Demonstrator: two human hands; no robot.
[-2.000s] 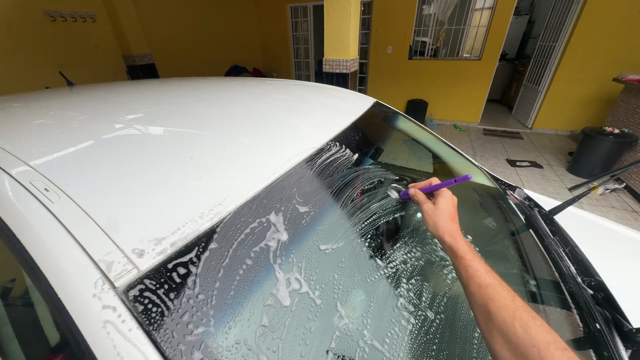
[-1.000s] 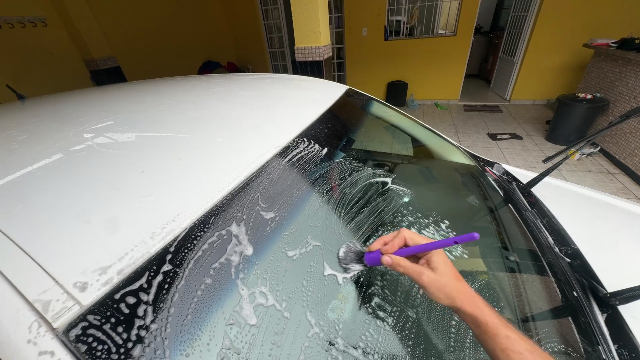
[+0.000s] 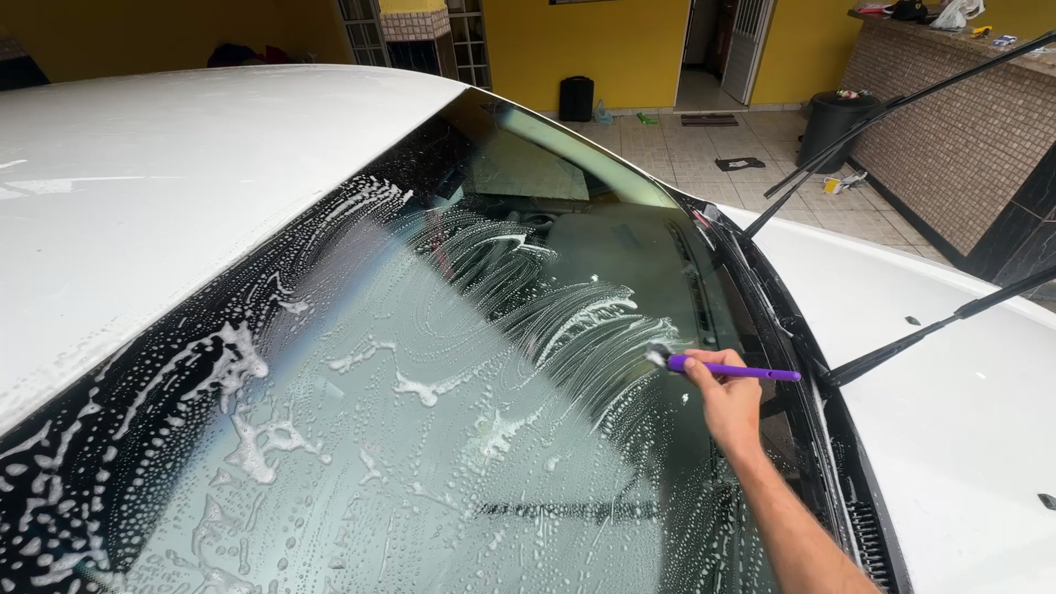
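My right hand (image 3: 728, 394) grips the purple handle of a detailing brush (image 3: 734, 368) at the right part of a white car's windshield (image 3: 528, 396). The brush's bristles, tipped with white foam, are at the glass, pointing left. Curved streaks of suds run across the glass from the upper middle toward the brush. Thicker patches of foam (image 3: 239, 363) and many droplets cover the left and lower glass. My left hand is out of view.
The white roof (image 3: 198, 157) spans the upper left. Two wiper arms (image 3: 940, 330) stand raised off the glass over the hood (image 3: 924, 396). Beyond are a black bin (image 3: 835, 132), a small-tiled counter (image 3: 932, 124), a dark case (image 3: 576, 99) and a yellow wall.
My right hand, still holding the brush, has moved down the glass toward the wiper side. Sudsy streaks now extend farther that way. The view has shifted.
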